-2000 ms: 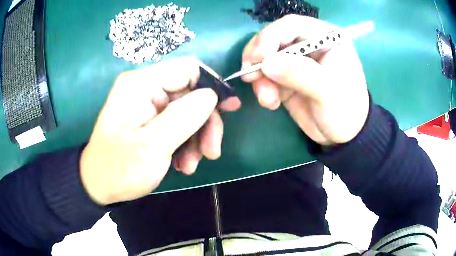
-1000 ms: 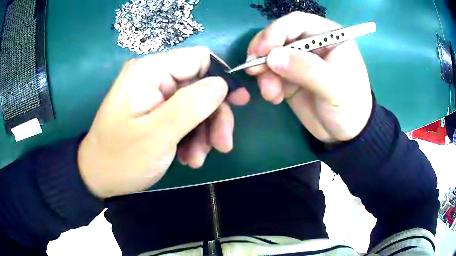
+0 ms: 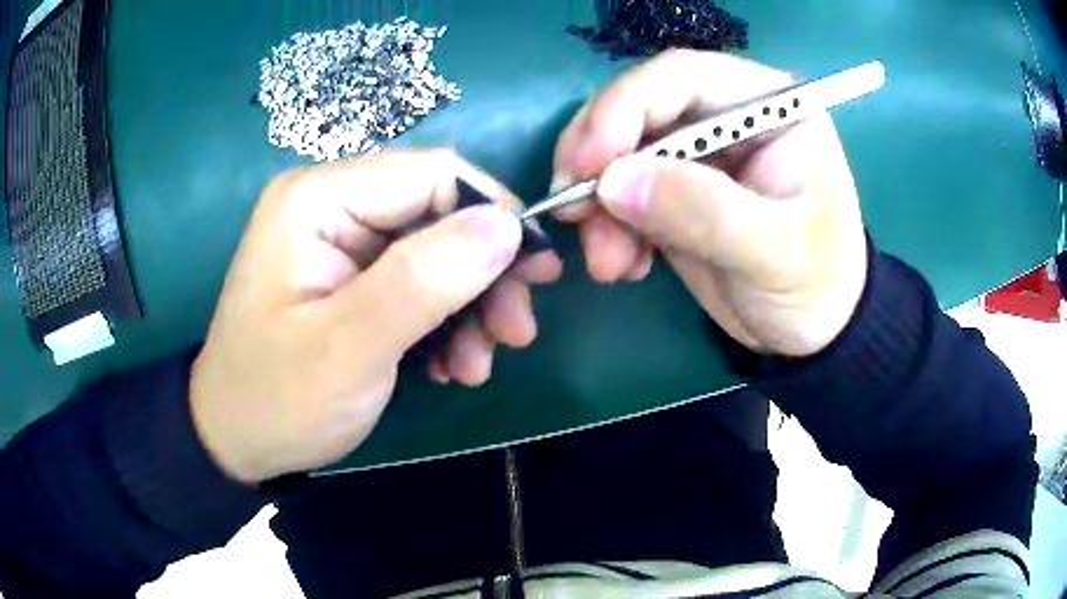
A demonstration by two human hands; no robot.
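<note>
My left hand [image 3: 351,304] pinches a small black workpiece [image 3: 536,238] between thumb and fingers; the fingers hide most of it. My right hand [image 3: 725,199] holds silver tweezers [image 3: 749,121] with a row of round holes in the handle. The tweezer points touch or nearly touch the workpiece beside my left thumb tip. Whether the points grip a tiny part cannot be seen. Both hands are bare and held above the green mat.
A pile of small silver-white parts [image 3: 351,88] lies behind my left hand. A pile of small black parts [image 3: 667,23] lies behind my right hand. A black-edged tiny-part sheet [image 3: 64,176] is at the left, a dark item [image 3: 1043,117] at the right edge.
The tweezer points have stayed at the workpiece and are now close against my left thumb tip. My right fingers have moved slightly nearer to my left hand. My left thumb covers more of the workpiece.
</note>
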